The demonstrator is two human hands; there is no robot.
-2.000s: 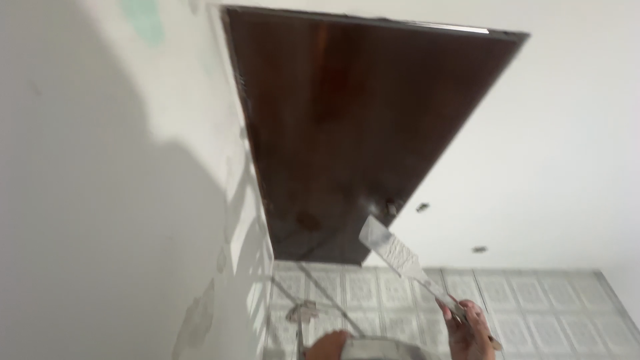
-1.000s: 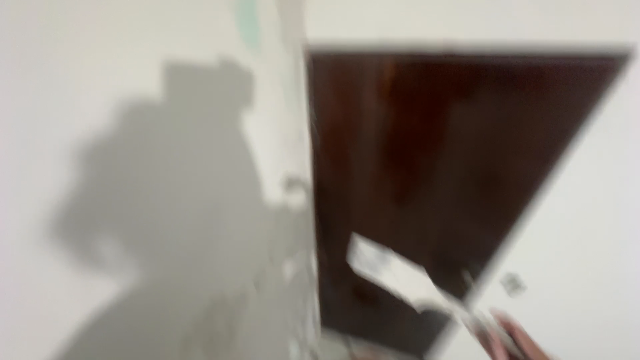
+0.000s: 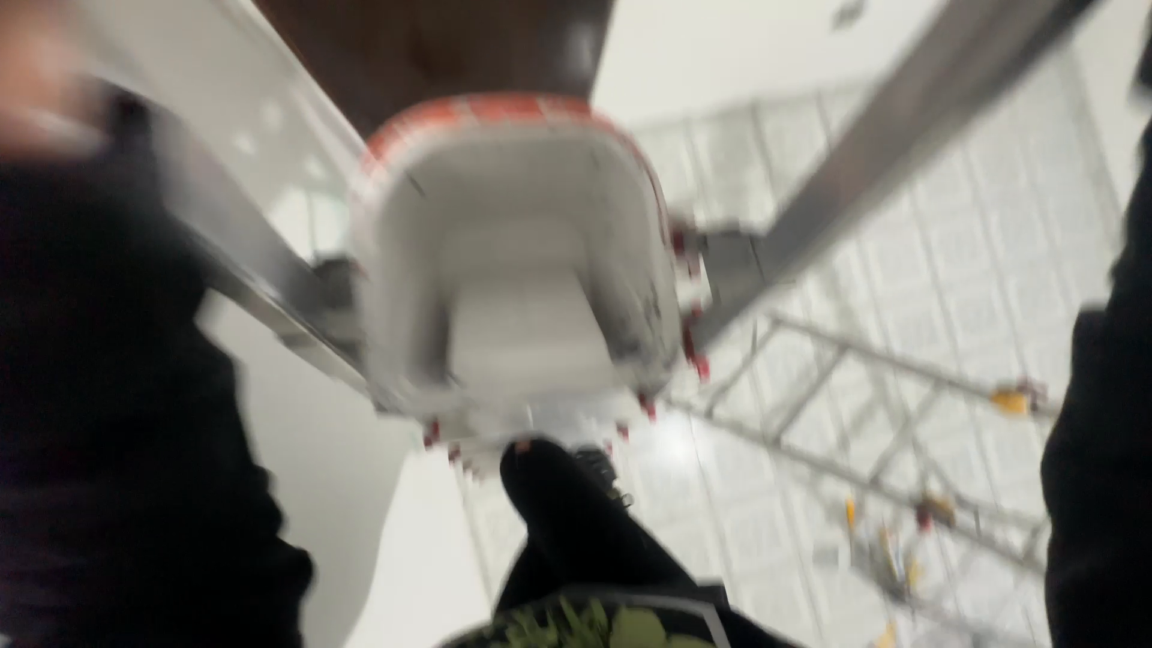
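Blurred at the upper left corner is my left hand [image 3: 45, 90], beyond a dark sleeve; whether it holds anything cannot be told. My right hand is out of view; only its dark sleeve shows at the right edge. Between the rails of a metal ladder [image 3: 837, 171] is a white plastic bucket [image 3: 513, 171] with an orange rim, its mouth facing me. Its inner walls carry smears, and a pale block-like shape shows at its bottom. My dark-clad leg and shoe are below the bucket.
A second metal ladder [image 3: 810, 396] with yellow and red fittings lies or stands at the lower right, over the patterned tile floor [image 3: 936, 243]. A dark brown door [image 3: 432, 45] is at the top, between white walls. Blurred yellow items [image 3: 886, 558] are near the lower right.
The view has swung far down from wall and door to the bucket and ladder. The broad-bladed putty knife seen in my right hand earlier is out of view, along with that hand.
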